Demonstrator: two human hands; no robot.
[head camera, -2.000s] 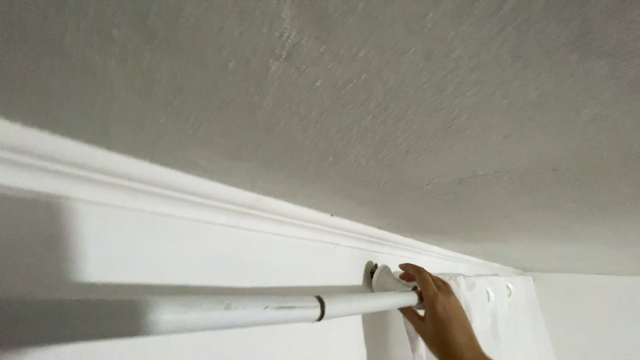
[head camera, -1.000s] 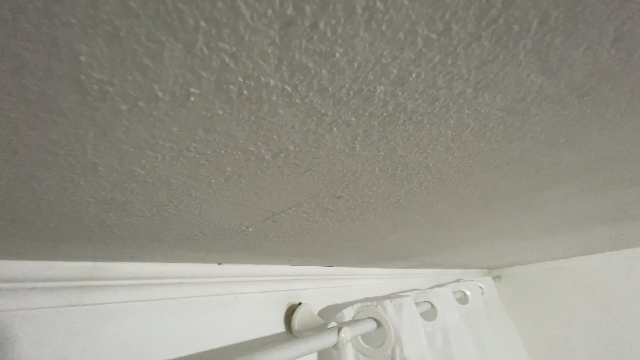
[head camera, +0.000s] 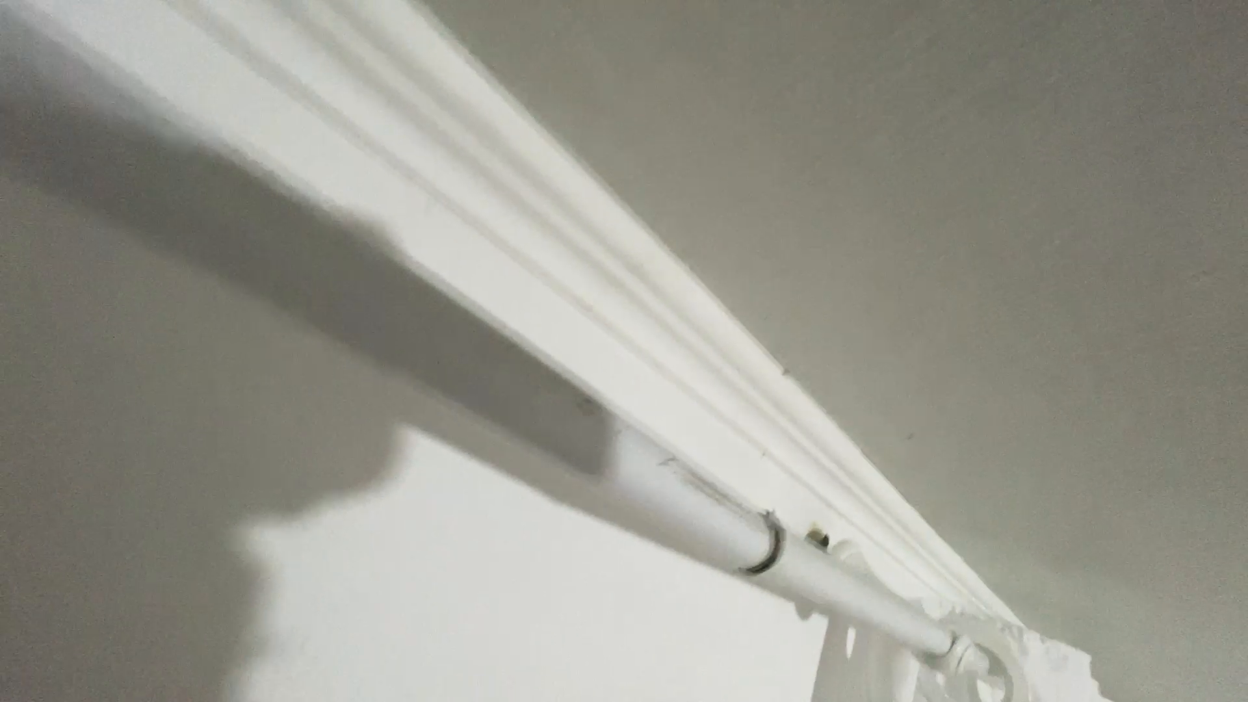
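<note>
A white telescopic curtain rod (head camera: 682, 487) slants from the upper left down to the lower right, with a dark ring at the joint where its thicker tube meets the thinner one. At the lower right, a white curtain with ring eyelets (head camera: 868, 653) hangs by the rod's far part. A white bracket (head camera: 850, 558) shows partly behind the rod, near a small dark spot on the wall. Neither my left hand nor my right hand is in view, so what they hold cannot be seen.
A white moulding (head camera: 585, 253) runs along the top of the white wall (head camera: 507, 585), just above the rod. The grey textured ceiling (head camera: 926, 244) fills the upper right. A large shadow covers the wall's left side and part of the rod.
Two seconds ago a hand touched the rod by the curtain; it is out of view now. The view has tilted and swung strongly along the rod.
</note>
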